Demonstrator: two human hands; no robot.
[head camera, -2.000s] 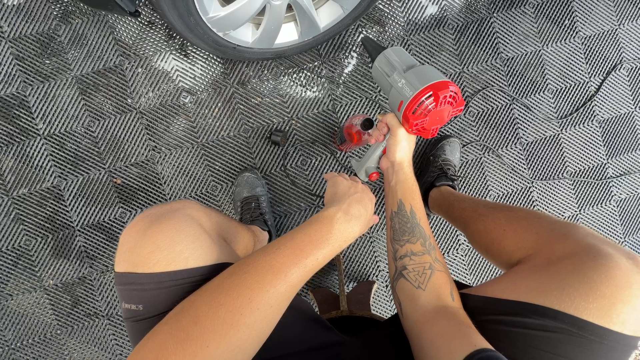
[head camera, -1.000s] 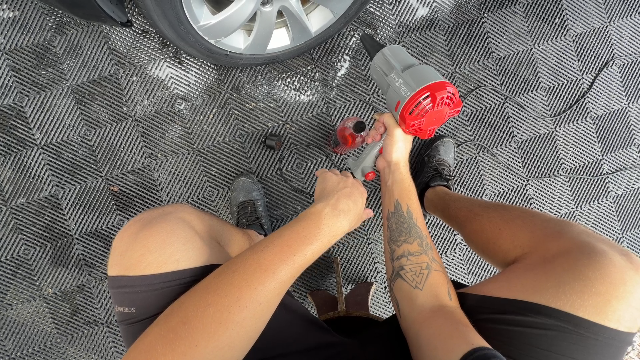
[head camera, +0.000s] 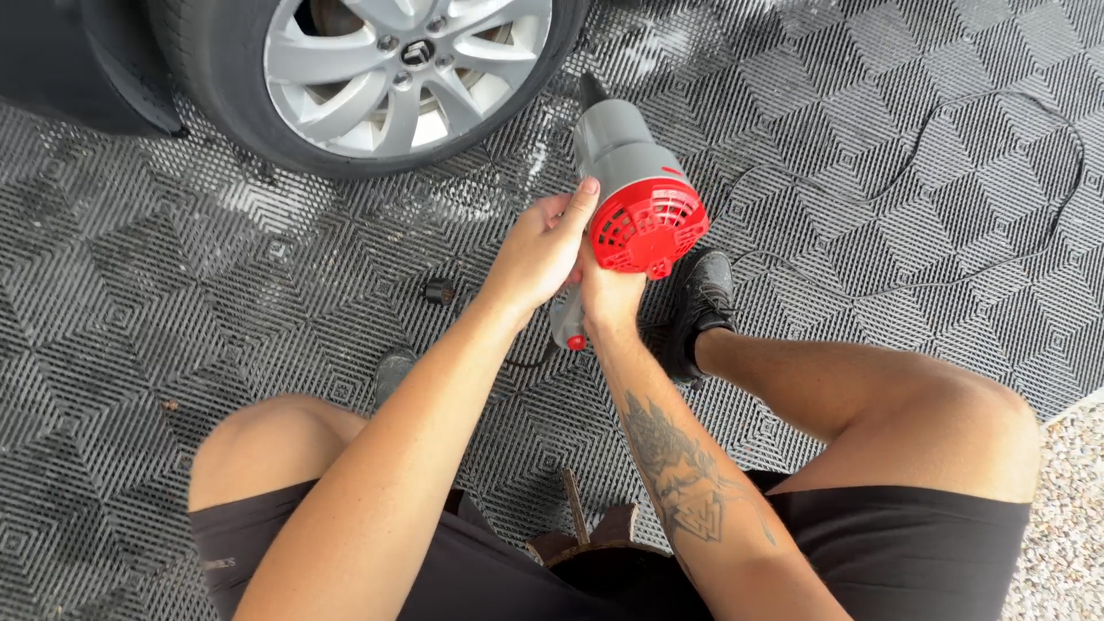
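A grey and red handheld electric blower (head camera: 617, 142) points its black nozzle up beside the car's wheel (head camera: 414, 60). My right hand (head camera: 608, 289) grips its grey handle, below the red vented cover. Against the left side of the housing lies my left hand (head camera: 539, 250), thumb along it and fingers curled, partly hidden behind the thumb. A red button shows at the handle's lower end. A small black cylindrical piece (head camera: 438, 291) rests on the floor left of my hands.
A black cable (head camera: 914, 164) loops over the ribbed floor tiles (head camera: 259, 319) at right. My shoes (head camera: 703, 302) stand on the tiles. Dark bodywork (head camera: 78, 69) is at top left, a low seat with brown parts (head camera: 617, 522) beneath me, and gravel (head camera: 1065, 509) at lower right.
My left hand has moved up from the handle's lower end to the blower's housing. A red, partly clear object beside my right hand is no longer visible.
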